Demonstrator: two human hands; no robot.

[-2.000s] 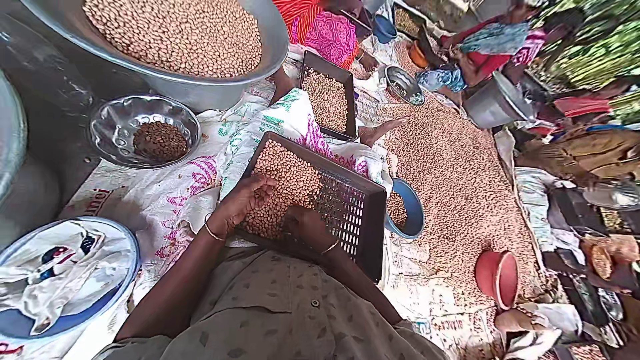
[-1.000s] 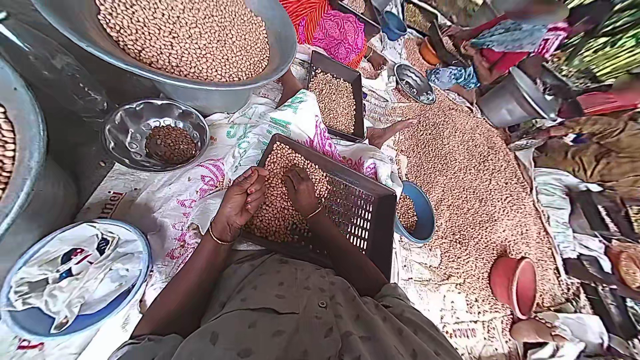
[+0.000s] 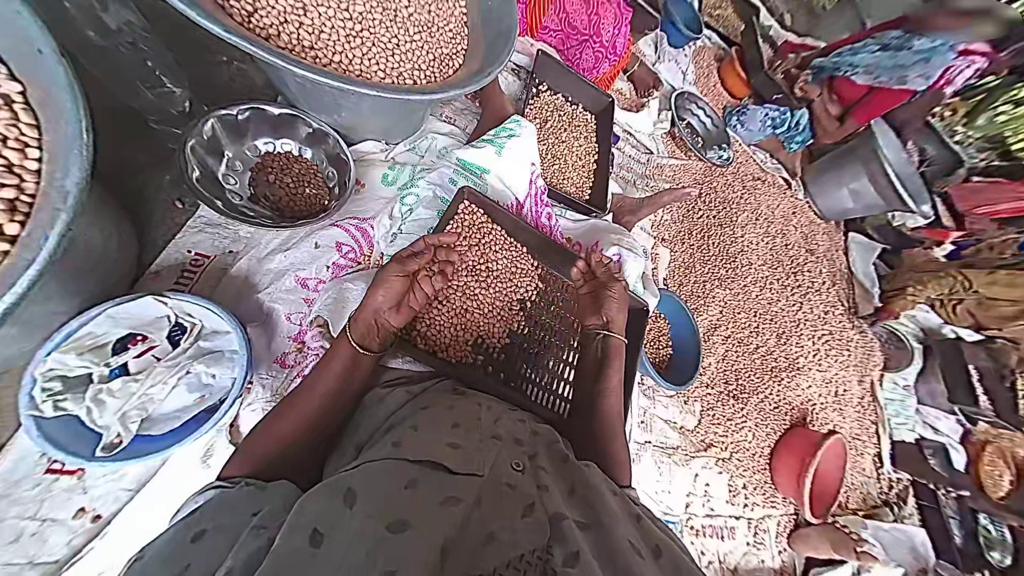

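A dark slotted plastic crate (image 3: 552,352) lies tilted across my lap. Pinkish-brown nuts, possibly peanuts (image 3: 480,280), are heaped over its left part, while the slotted bottom shows on the right. My left hand (image 3: 412,288) is raised over the crate's left edge, fingers curled with the tips close together; whether something small is between them cannot be told. Above the slotted right part is my right hand (image 3: 598,292), its fingers bent, its contents unclear.
Large metal basins (image 3: 352,100) of nuts stand upper left, near a clear bowl (image 3: 224,188) of darker pieces. A blue tub (image 3: 240,376) holds a white bag. Right are a blue bowl (image 3: 690,344), a red bucket (image 3: 808,472) and spread nuts (image 3: 760,296). Other people sit around.
My right hand has moved right, from over the heaped nuts to above the crate's slotted part. My left hand remains near the crate's left edge.
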